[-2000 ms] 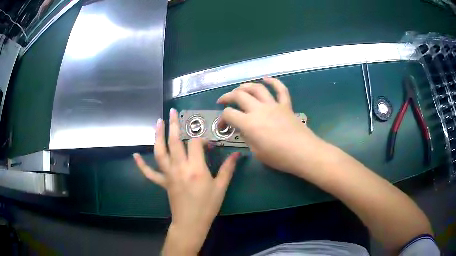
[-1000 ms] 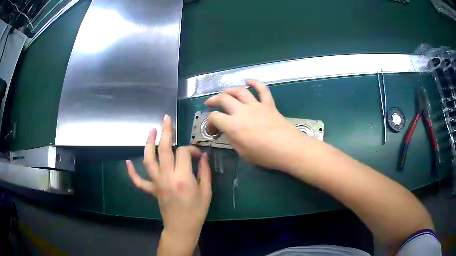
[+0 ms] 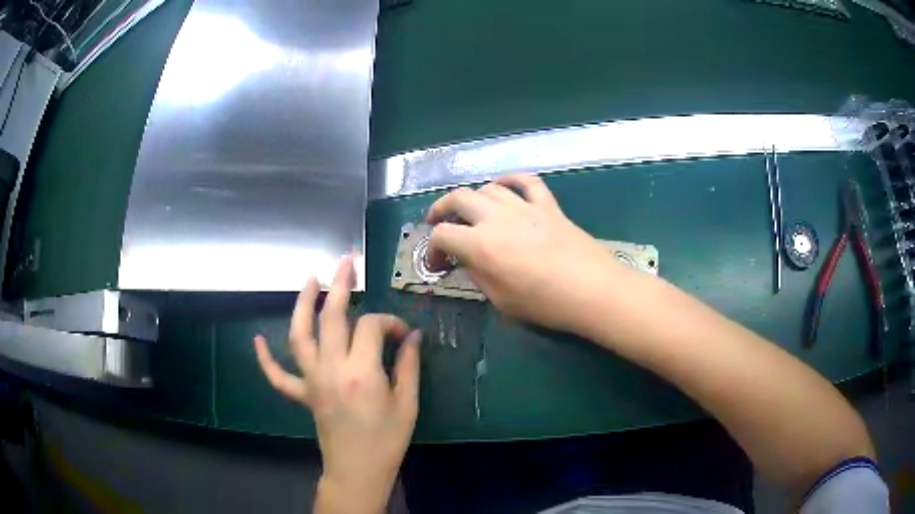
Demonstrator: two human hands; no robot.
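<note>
A grey metal fixture lies on the green surface in front of me. A silvery ringed round part sits in its left-end nest. My right hand is over the fixture, its thumb and fingertips at that round part, and it hides the middle nests. Another round nest shows partly beyond my wrist at the right end. Whether the fingertips grip the part or only touch it, I cannot tell. My left hand is left of and below the fixture, apart from it, with thumb and index fingertips close together and nothing visible between them.
A large shiny steel plate lies at left, with metal end blocks below it. A silver rail crosses behind the fixture. At right are tweezers, a dark round part, red-handled pliers and a clear blister tray.
The whole view has shifted, so the bench items stand farther right. My right hand has moved along the fixture from the second nest to the left-end one. My left hand has drawn away from the fixture.
</note>
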